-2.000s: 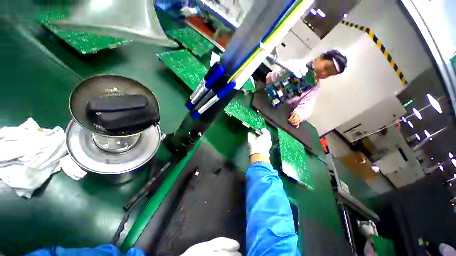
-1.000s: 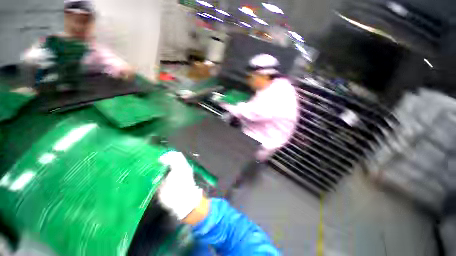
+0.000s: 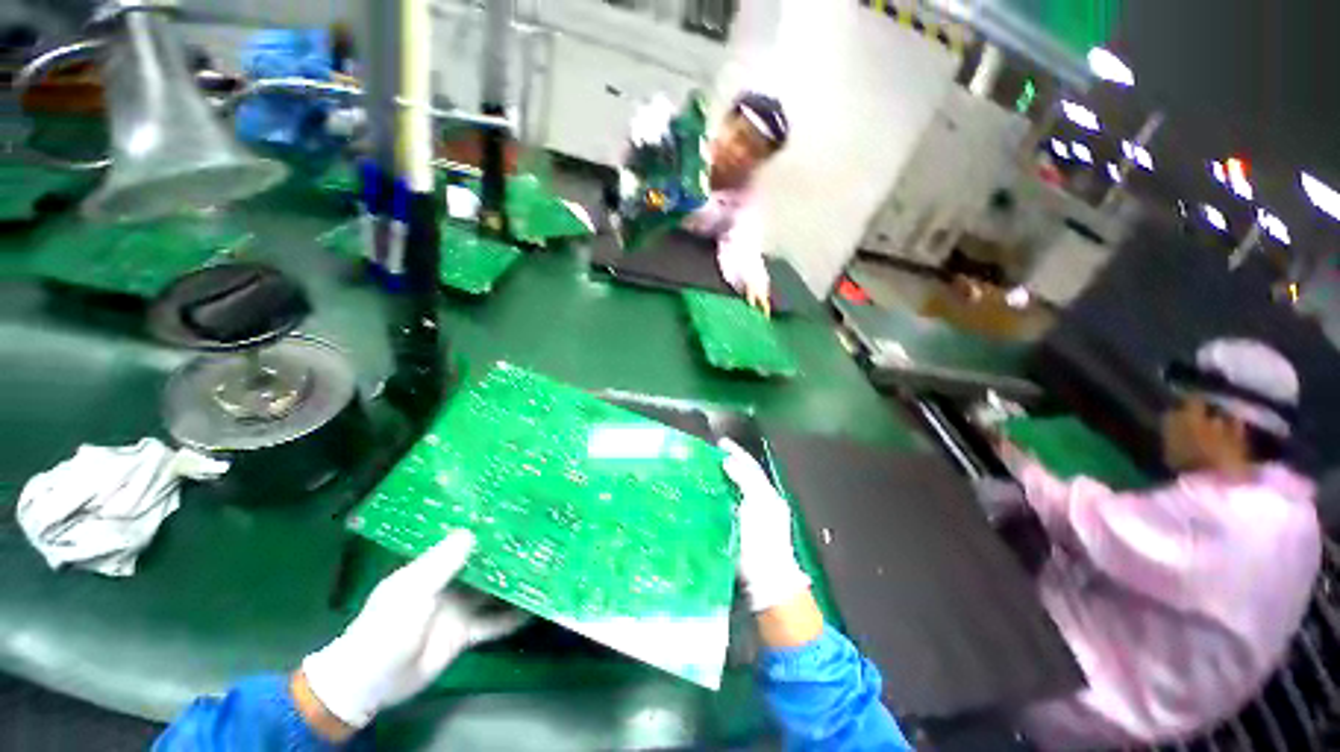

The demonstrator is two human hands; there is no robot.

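A large green printed circuit board (image 3: 573, 507) with silvery solder dots is tilted in front of me, above the work area. My left hand (image 3: 397, 632), in a white glove, holds its near left edge, with the thumb on top and the fingers below. My right hand (image 3: 761, 529), also gloved, grips its right edge. The black brush (image 3: 235, 304) lies in the raised dish of the solvent can (image 3: 262, 397) at the left. The surface under the board is mostly hidden.
A crumpled white cloth (image 3: 103, 504) lies left of the can. A post with marker pens (image 3: 385, 228) stands behind the board. A black mat (image 3: 919, 566) lies at right, beside a person in pink (image 3: 1176, 573). Another person (image 3: 735, 176) is at the back. A fume hood (image 3: 169, 140) is at upper left.
A second ago the board was blurred and close at left, with only my right hand visible. Now both hands hold it in the centre. Two seconds ago my right hand reached to a board farther back.
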